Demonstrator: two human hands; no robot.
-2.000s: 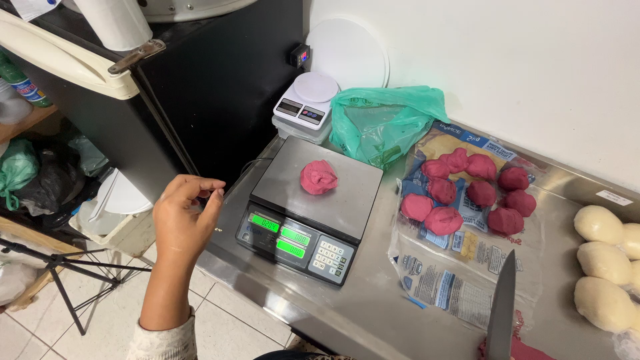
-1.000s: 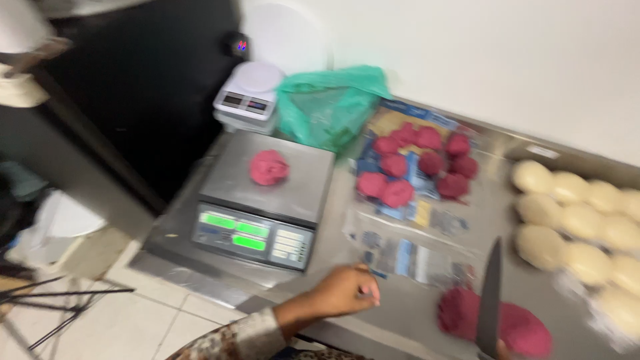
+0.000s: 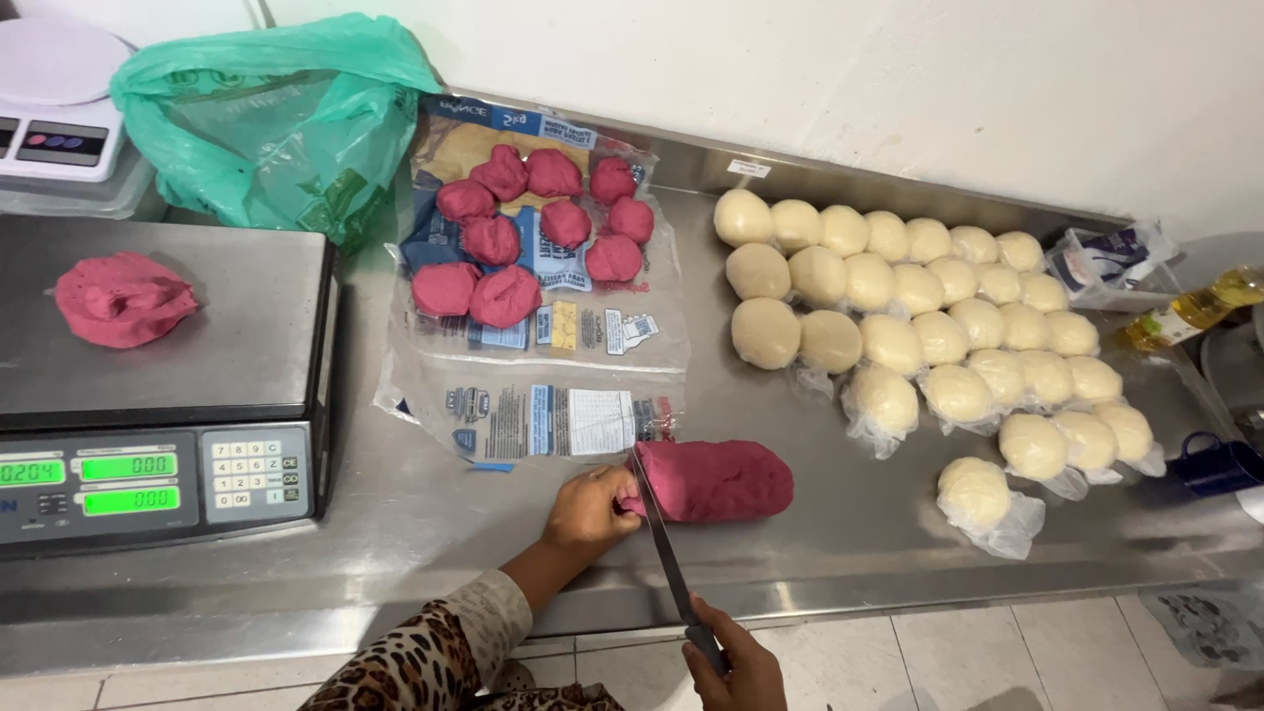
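A thick log of pink dough (image 3: pixel 721 481) lies on the steel table. My left hand (image 3: pixel 592 509) grips its left end. With my right hand (image 3: pixel 733 664) I hold the dark handle of a long kitchen knife (image 3: pixel 664 538), whose blade lies across the log close to my left fingers. How deep the blade sits in the dough cannot be told. A pink dough lump (image 3: pixel 128 299) rests on the plate of a digital scale (image 3: pixel 247 370). Several pink dough balls (image 3: pixel 506 296) sit on a flattened printed plastic bag (image 3: pixel 444 380) behind my left hand.
Rows of pale dough balls (image 3: pixel 864 281), some in clear plastic, cover the right of the steel table (image 3: pixel 395 583). A green plastic bag (image 3: pixel 276 128) and a small white scale (image 3: pixel 64 109) stand at the back left. An oil bottle (image 3: pixel 1190 311) and a blue mug (image 3: pixel 1220 464) are far right.
My left hand has moved from beside the scale to the left end of the pink log. The knife blade now lies across that end. The view has swung right.
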